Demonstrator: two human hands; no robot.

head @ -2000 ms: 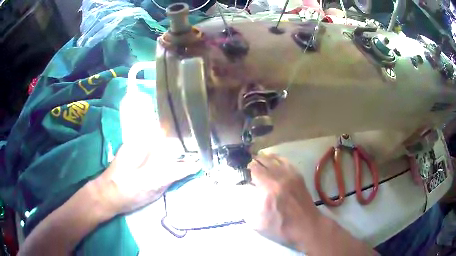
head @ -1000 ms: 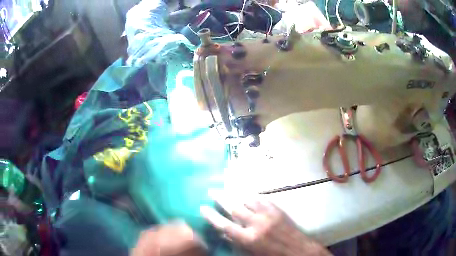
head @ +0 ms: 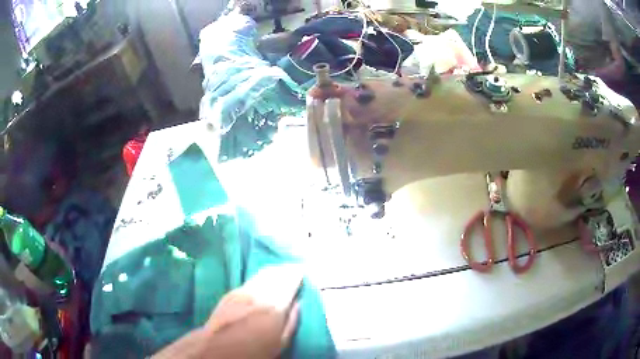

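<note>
The teal-green garment lies over the left front of the white machine table, with a flap pointing away from me. My left hand comes in from the lower left and grips the cloth near its right side; the fingertips are blurred by glare. My right hand is not in view. The cream sewing machine stands behind and to the right. Its needle area is bright, with no green cloth visible under it. Red-handled scissors lie under the arm.
The white table has a dark seam line along its front part. A patterned label is at its right end. Light blue cloth is heaped behind on the left. A green bottle and a red object are at the left.
The garment has moved from the needle area toward me and to the left; its yellow lettering no longer shows. My right hand has left the picture. The view has shifted, showing more table at left.
</note>
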